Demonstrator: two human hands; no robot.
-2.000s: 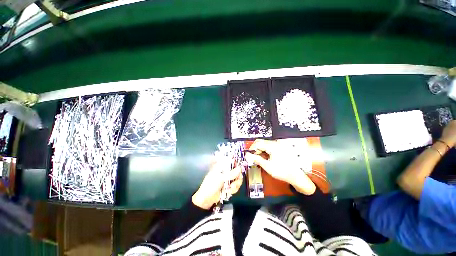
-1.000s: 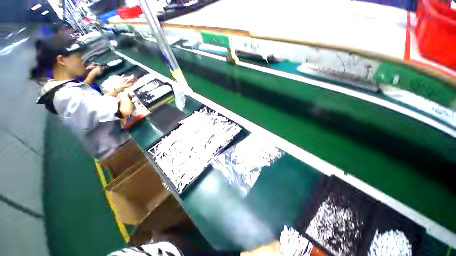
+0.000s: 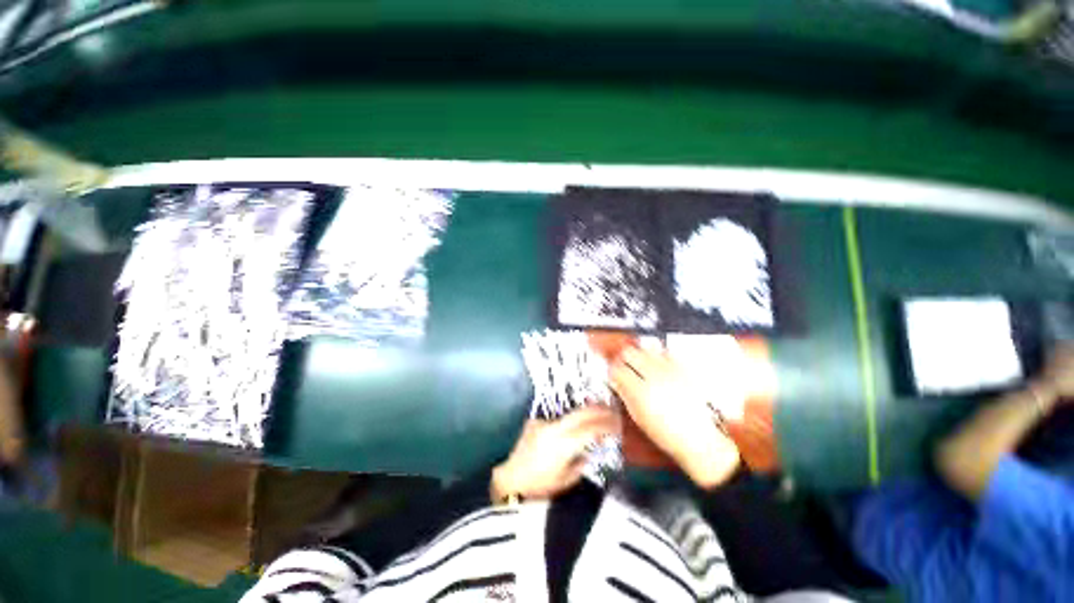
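The view is blurred. My left hand (image 3: 551, 454) is closed around a bundle of thin white strips (image 3: 561, 368), which fan out above and below my fingers. My right hand (image 3: 674, 415) lies over the orange board (image 3: 757, 438), its fingertips near the board's upper left part, just right of the strips. Blur hides whether it holds anything. White blocks or cards (image 3: 707, 360) lie on the board beside my right hand. The left black tray (image 3: 609, 212) holds scattered white specks, and the right black tray (image 3: 718, 206) holds a dense white heap.
A bulk tray (image 3: 206, 318) of strips stands at far left, beside a clear bag (image 3: 375, 265) of strips. A cardboard box (image 3: 194, 512) is below the bench edge. At right, past the yellow-green line (image 3: 862, 342), are a white-filled tray (image 3: 962, 344) and a person's blue sleeve (image 3: 954, 536).
The view swung left along the bench, then returned to my work area. Compared with the first frame, more of the strip bundle shows above my left hand, which is lower and further right.
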